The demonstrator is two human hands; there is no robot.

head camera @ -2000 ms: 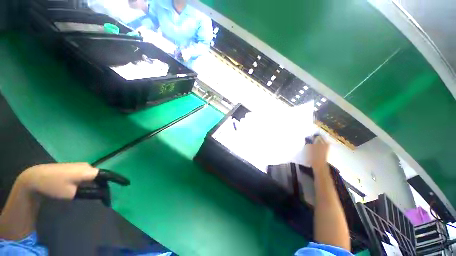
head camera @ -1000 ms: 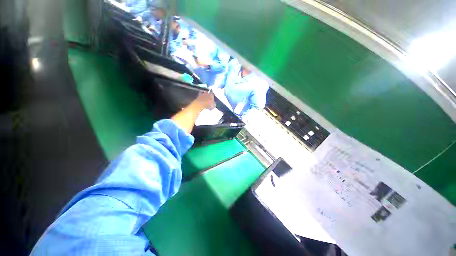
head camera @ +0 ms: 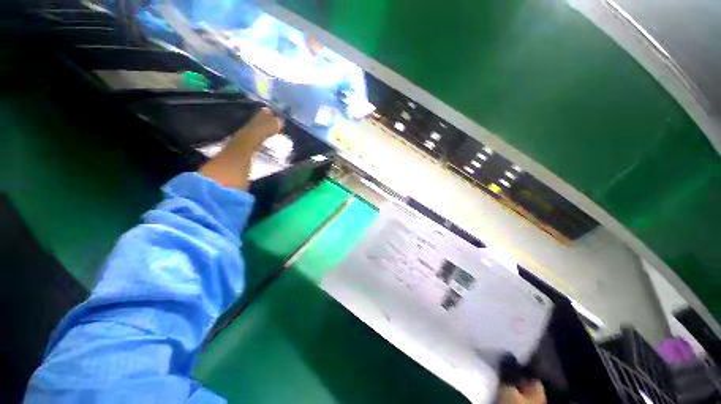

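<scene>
A white work instruction sheet (head camera: 427, 276) with text and small dark photos lies tilted over the black bin (head camera: 569, 347) at the lower right. My right hand (head camera: 523, 385), with black finger cots, is cut off by the bottom edge and grips the sheet's lower right edge. My left hand (head camera: 265, 126) is stretched out to the far black bin (head camera: 277, 185), at its far rim. Its fingers are blurred, so its grip cannot be told. White material (head camera: 273, 154) shows inside that bin.
Another black bin with a green item (head camera: 194, 80) stands beyond at the upper left. A green mat (head camera: 277, 331) covers the bench. Small labelled black boxes (head camera: 474, 162) line a shelf behind. A green panel hangs above. Slotted black racks (head camera: 632, 363) are at the lower right. A person in blue (head camera: 277, 47) is across.
The sheet has come down from the right to lie over the nearer bin, with my right hand now showing on it. My left arm still reaches to the far bin. The view has shifted.
</scene>
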